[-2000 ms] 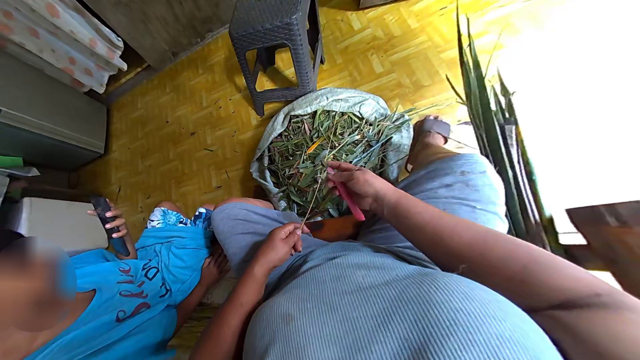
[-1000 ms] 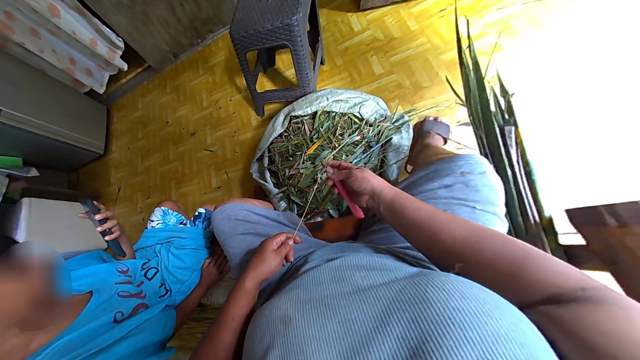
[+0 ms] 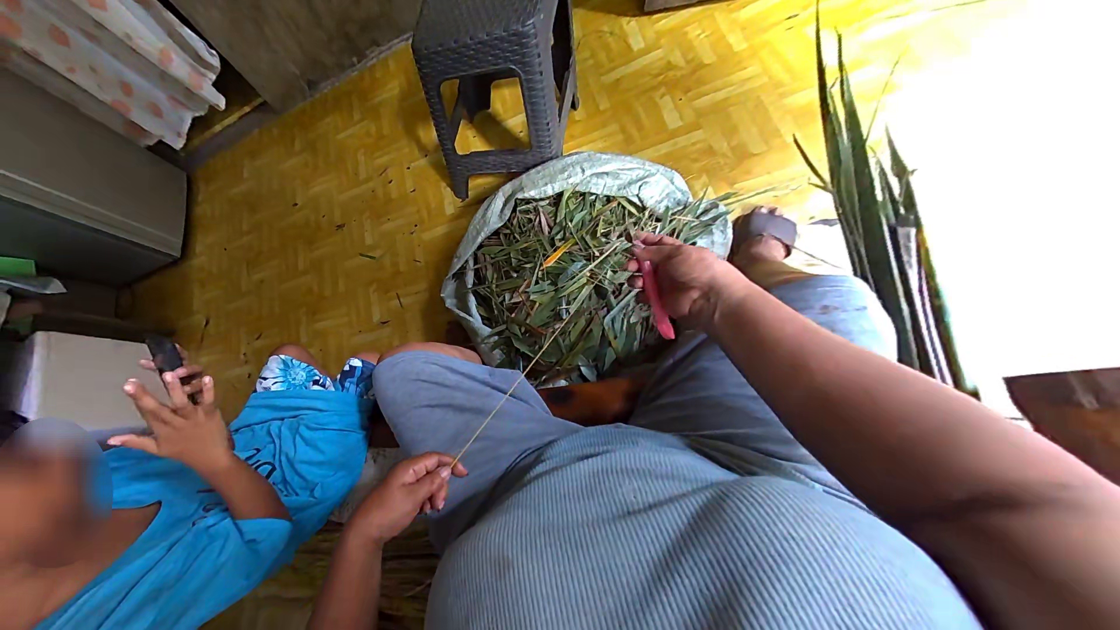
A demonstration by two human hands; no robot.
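My left hand point(image 3: 407, 494) pinches one end of a thin yellowish stalk point(image 3: 503, 398) at the left of my lap. The stalk runs up and right over a woven sack point(image 3: 477, 254) filled with cut green leaf strips point(image 3: 560, 280). Over the sack's right side is my right hand point(image 3: 678, 276), holding a pink-handled tool point(image 3: 654, 302) whose working end cannot be made out. The fingertips of that hand are close to the leaves, near the stalk's far end, and whether they grip it is unclear.
A dark plastic stool point(image 3: 490, 87) stands just beyond the sack. Long upright leaves point(image 3: 875, 227) rise at the right. At my left sits a person in a blue shirt point(image 3: 297, 446), holding a dark phone point(image 3: 166, 354). A pale box point(image 3: 79, 376) is behind that person.
My left hand has moved left and down, away from the right one, and more of the stalk shows between them. The person beside me has raised a hand toward the phone.
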